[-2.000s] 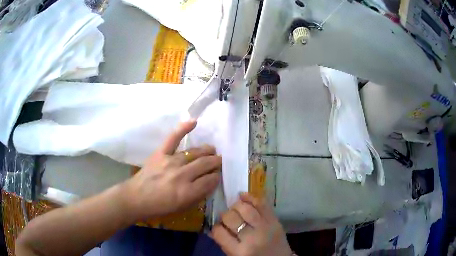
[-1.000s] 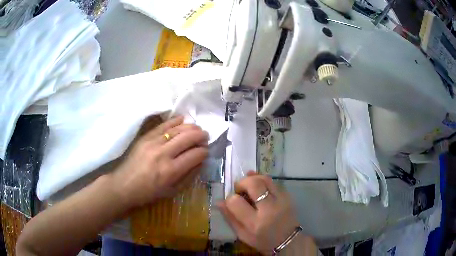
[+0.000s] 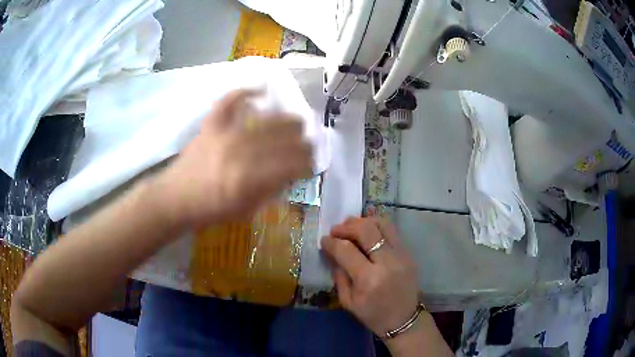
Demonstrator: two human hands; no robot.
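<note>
A wide white cloth panel (image 3: 146, 118) lies left of the needle, its right edge near the presser foot (image 3: 332, 111). A narrow white strip (image 3: 345, 167) runs from under the machine head (image 3: 435, 59) towards me. My left hand (image 3: 247, 153) is blurred over the panel's right part; its fingertips are unclear, and I cannot tell whether it grips the cloth. My right hand (image 3: 365, 261) pinches the near end of the strip between thumb and fingers.
A fanned bundle of narrow white strips (image 3: 493, 174) lies right of the needle, with a dark metal tool (image 3: 557, 217) beside it. A white panel stack (image 3: 83, 63) is at far left. Yellow tape (image 3: 244, 254) covers the near table. More white cloth (image 3: 299, 21) lies behind the head.
The panel's near left part is folded or drawn farther back. My left hand has moved up and right over the cloth. My right hand still holds the strip's end, which now lies straighter.
</note>
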